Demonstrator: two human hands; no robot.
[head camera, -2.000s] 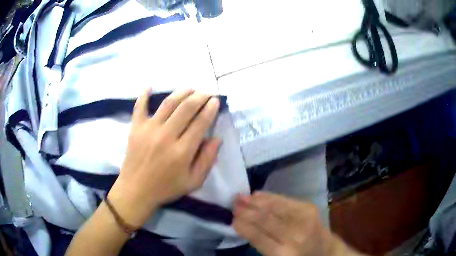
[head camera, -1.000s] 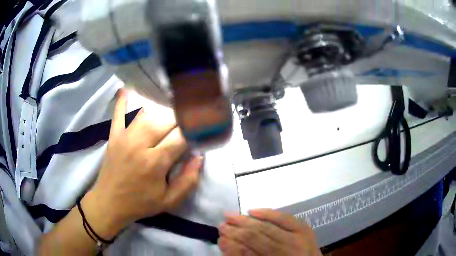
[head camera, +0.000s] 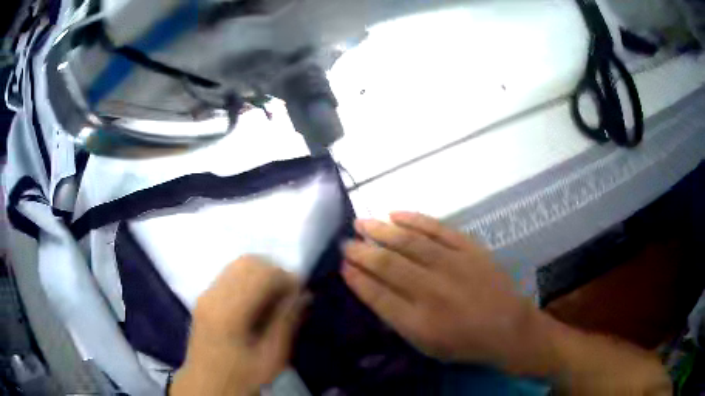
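Note:
The pale grey-white panel (head camera: 232, 240) lies under the sewing machine head, with a navy stripe (head camera: 209, 186) across it that ends near the grey block beside the foot. Dark navy cloth (head camera: 332, 332) lies folded along its right and lower side. My left hand (head camera: 243, 321) is blurred, with curled fingers on the lower part of the pale panel; whether it pinches cloth is unclear. My right hand (head camera: 433, 286) holds the navy cloth at its right edge, fingers together, thumb hidden. The needle is not clearly visible.
The blurred machine head (head camera: 255, 39) and a shiny loop (head camera: 154, 143) cover the upper left. Black-handled scissors (head camera: 609, 97) lie on the table at right, above the grey ruler edge (head camera: 556, 201). More striped cloth (head camera: 62, 271) hangs at the left.
Navy cloth now shows beside and below the pale panel. My left hand has moved down and curled; my right hand has moved up along the edge. The view has shifted, moving the machine head up.

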